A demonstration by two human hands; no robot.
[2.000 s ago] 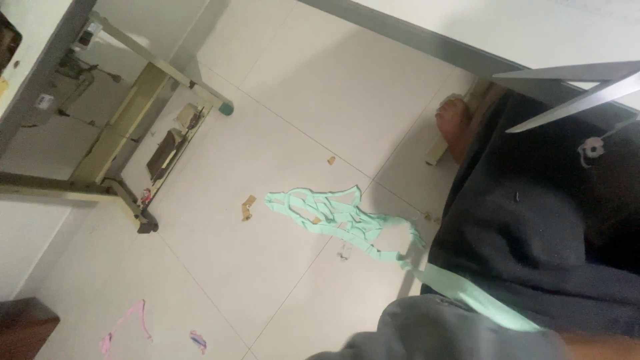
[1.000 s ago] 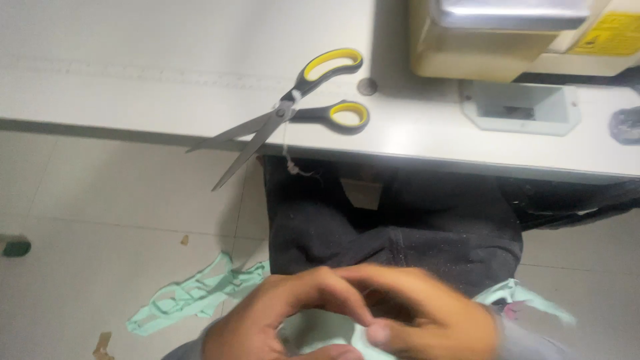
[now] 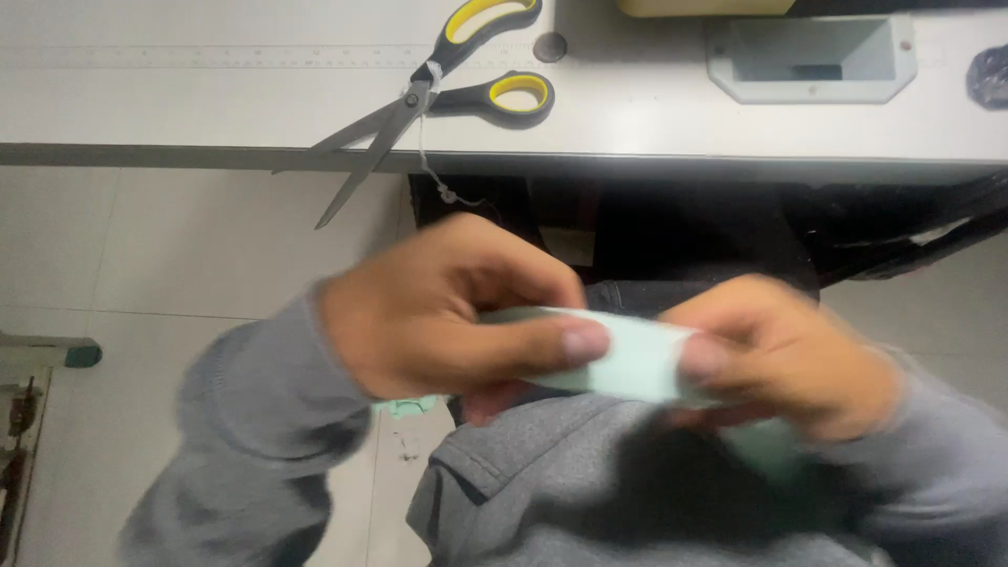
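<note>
A pale mint-green strip of fabric (image 3: 639, 358) is stretched between my two hands, above my lap. My left hand (image 3: 465, 315) pinches its left part, with the thumb on top and the fingers folded beneath. The right end is pinched by my right hand (image 3: 780, 358), and a blurred green part hangs below that hand. Both hands are blurred by motion. Spread scissors with black and yellow handles (image 3: 472, 79) lie on the white table, their blades jutting past its front edge. A white string is tied around them and dangles down.
The white table (image 3: 197, 102) bears a printed ruler scale and spans the top. On it are a dark round disc (image 3: 550, 47), a recessed grey tray (image 3: 811, 63) and a dark wrapped item (image 3: 989, 77) at the right. Green fabric scraps (image 3: 409, 406) show beyond my left sleeve. A metal stand foot (image 3: 83, 353) is at the left.
The view has swung from the floor to the table and my hands. Since one second ago, my hands have moved apart, and the green strip between them shows more fully.
</note>
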